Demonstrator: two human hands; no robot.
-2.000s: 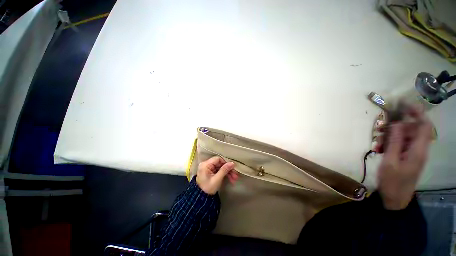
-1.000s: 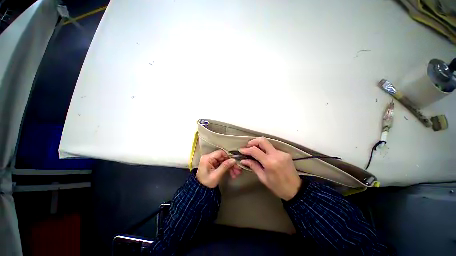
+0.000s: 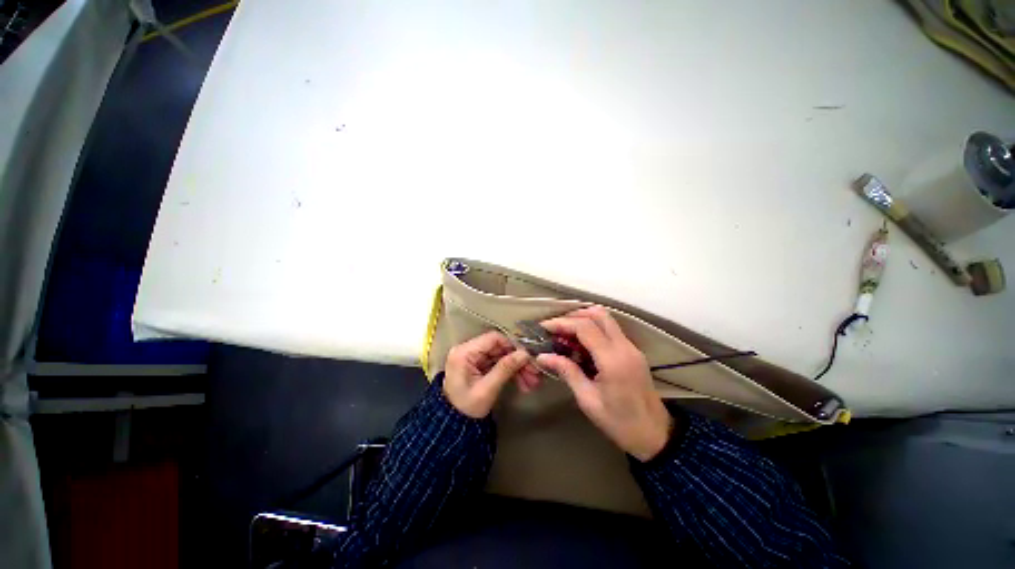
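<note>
A beige handbag body (image 3: 568, 456) hangs over the table's front edge toward my lap, its mouth facing up and yellow tape along its side edges. My left hand (image 3: 483, 371) pinches the bag at the left end of the zip slit. My right hand (image 3: 607, 378) holds small dark snips with red parts (image 3: 542, 339), their tip at my left fingertips. A dark cord runs from the snips to the right. The exact spot under the tip is hidden by my fingers.
On the white table (image 3: 467, 133), a pale pen-like tool (image 3: 873, 267) with a dark cord lies at right. Beside it are a flat brush (image 3: 913, 228), an olive-yellow block (image 3: 986, 276) and a white pot (image 3: 957, 195). Beige pieces with yellow edges (image 3: 968, 39) lie at the far right corner.
My right hand has come from the tools at right to the bag, bringing the snips to my left fingers. The pen-like tool now lies on the table. My left hand keeps its pinch.
</note>
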